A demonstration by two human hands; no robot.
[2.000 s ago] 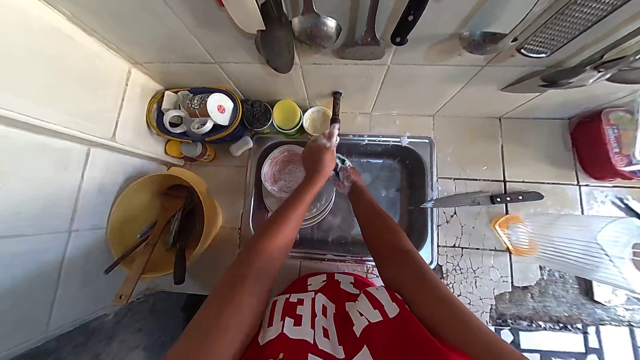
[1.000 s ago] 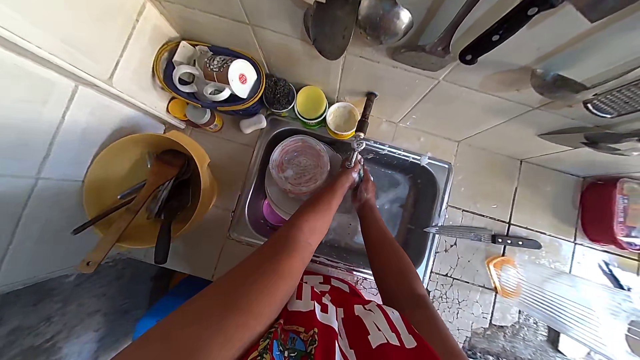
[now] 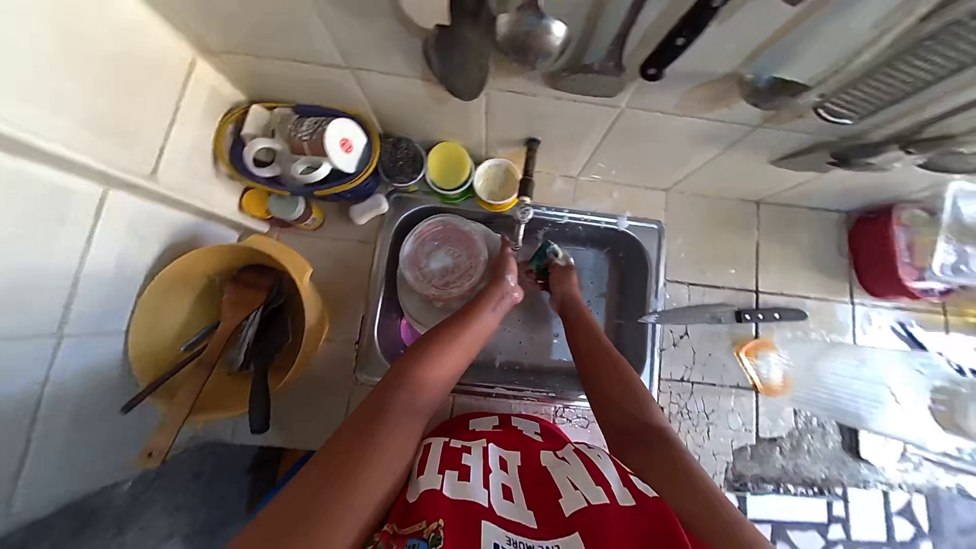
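Under the faucet (image 3: 524, 206), my left hand (image 3: 506, 268) has its fingers near the spout and some suds on it; whether it holds anything cannot be told. My right hand (image 3: 563, 276), just to its right, grips a dark green scrubbing pad (image 3: 543, 259) with foam on it. Both hands are above the stainless steel sink (image 3: 654, 267). A soapy clear bowl (image 3: 444, 258) rests on a stack of plates (image 3: 418, 306) in the sink's left part. Part of a purple item (image 3: 409, 332) shows beneath the plates.
A yellow basin (image 3: 145, 335) with wooden and dark utensils stands left. Behind the sink are a basket of tape rolls (image 3: 263, 156) and small tubs (image 3: 450, 166). A knife (image 3: 720, 314) lies right of the sink, near a red container (image 3: 881, 252). Utensils (image 3: 532, 34) hang above.
My hands, close together at the faucet a second ago, are now apart, with the green pad visible in my right hand. The bowl and plates stay at the sink's left.
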